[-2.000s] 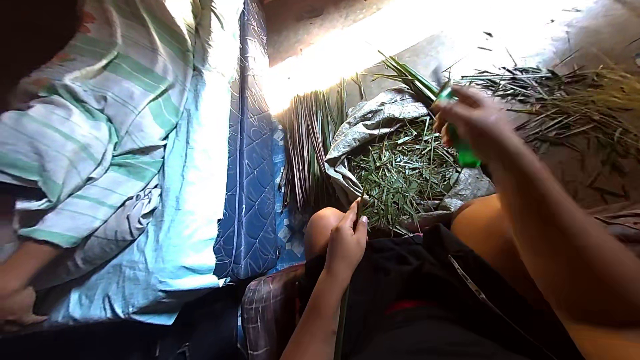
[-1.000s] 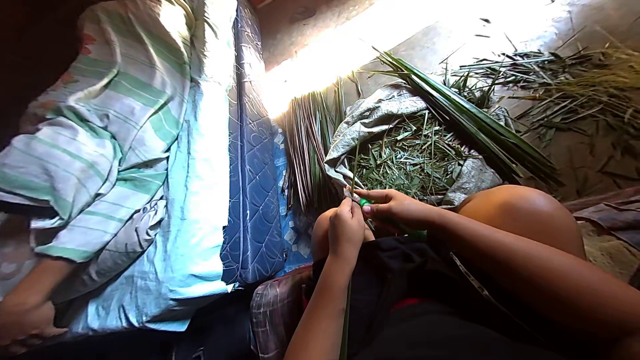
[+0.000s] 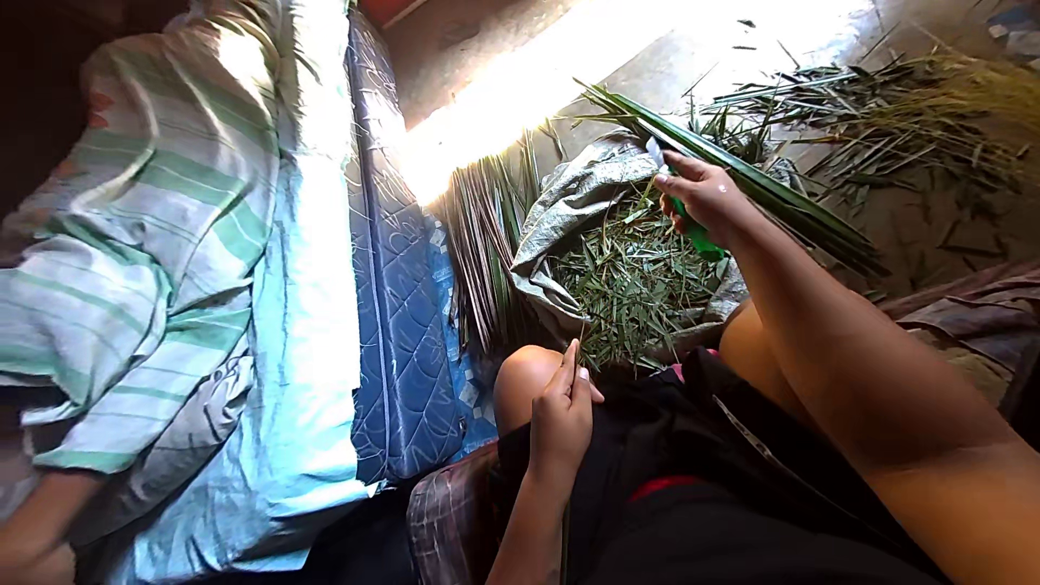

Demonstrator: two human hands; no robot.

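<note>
My right hand (image 3: 703, 199) is closed around the green handle (image 3: 700, 240) of a knife, whose pale blade points up and left beside a bundle of long green leaves (image 3: 756, 175). The bundle lies slantwise across an open woven sack (image 3: 561, 195) filled with green leaf clippings (image 3: 630, 272). Above my knee, my left hand (image 3: 565, 402) pinches a thin leaf strip; its tip barely shows over the fingers and a length of it runs down along my forearm.
Reddish-green leaf strips (image 3: 491, 252) stand left of the sack, beside a blue mattress (image 3: 406, 284). A person in a striped green-and-white cloth (image 3: 187, 179) lies on the bed at left. More leaf scraps (image 3: 877, 122) are strewn over the floor at upper right.
My right hand with the knife has moved from beside my left hand up and right to the leaf bundle. My left hand remains near my knee.
</note>
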